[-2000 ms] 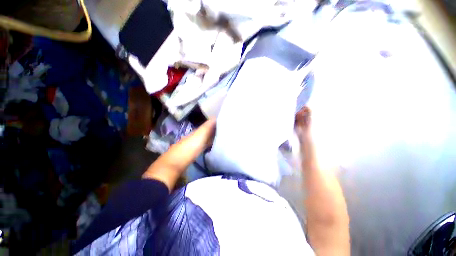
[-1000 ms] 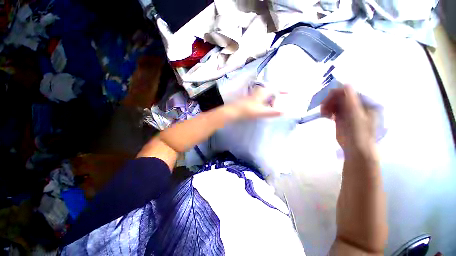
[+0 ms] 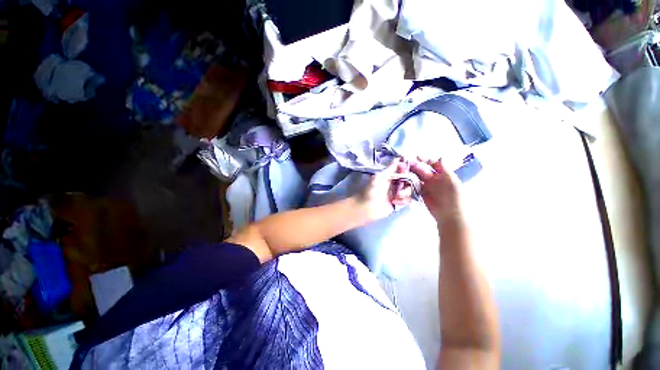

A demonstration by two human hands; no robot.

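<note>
A bundle of pale grey-white garment pieces [image 3: 427,134] with a grey-navy band [image 3: 463,119] curving over its far end lies on the pale cloth-covered table [image 3: 521,274]. My left hand [image 3: 383,191] and my right hand [image 3: 439,189] are close together at its near side. Both hold a thin pale fabric strip [image 3: 414,181], which looks looped between my fingers. Whether the strip passes around the bundle cannot be told. Glare washes out parts of the cloth.
Crumpled off-white cloth [image 3: 369,50] and white pieces [image 3: 492,43] lie at the far end, with a red item [image 3: 304,79] among them. A dark cord or edge [image 3: 604,246] runs down the table's right side. Scraps and a blue item [image 3: 49,271] litter the dark floor at left.
My hands have left the sides of the bundle and come together on the thin strip. The bundle's pieces now look gathered, and the view has shifted, with the black round object at lower right gone.
</note>
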